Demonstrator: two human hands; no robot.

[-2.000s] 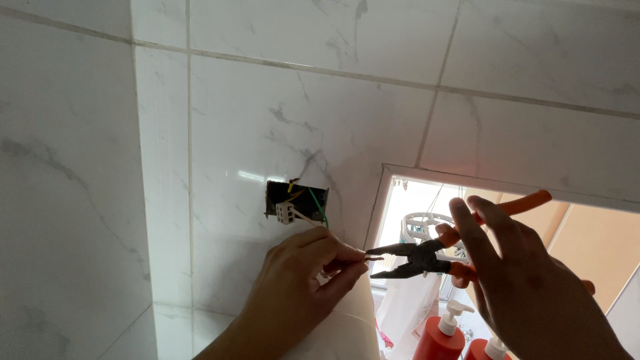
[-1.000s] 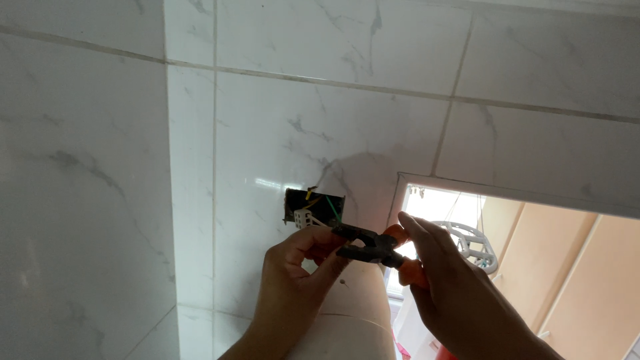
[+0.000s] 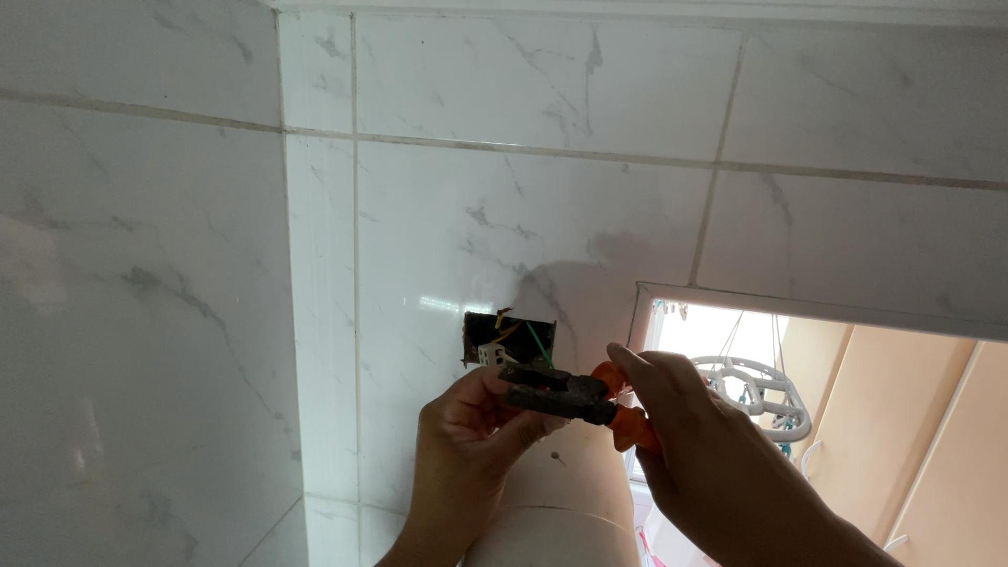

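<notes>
My right hand (image 3: 709,441) is closed around the orange handles of a pair of pliers (image 3: 575,396), whose dark jaws point left and stand slightly apart. Just behind and below those jaws, my left hand (image 3: 472,441) has its thumb and fingers bent together; what they pinch is hidden. Directly above the left fingers, a rectangular electrical box opening (image 3: 520,331) is cut into the tiled wall. From it show a white terminal connector (image 3: 491,355), a green wire (image 3: 539,343) and yellow wire (image 3: 508,331). The wire ends near the jaws cannot be made out.
Marbled tiles (image 3: 504,213) cover the wall, with a corner at the left. A pale round pipe (image 3: 559,488) runs below my hands. At the right is a white-framed opening (image 3: 787,307), with a hanging clothes-drying rack (image 3: 795,409) and beige cabinet doors (image 3: 890,417) beyond.
The pliers and my right hand have come left, close to my left hand near the box. The pliers' jaws, wide apart two seconds ago, are now nearer together. The view has shifted, and the red bottles have left it.
</notes>
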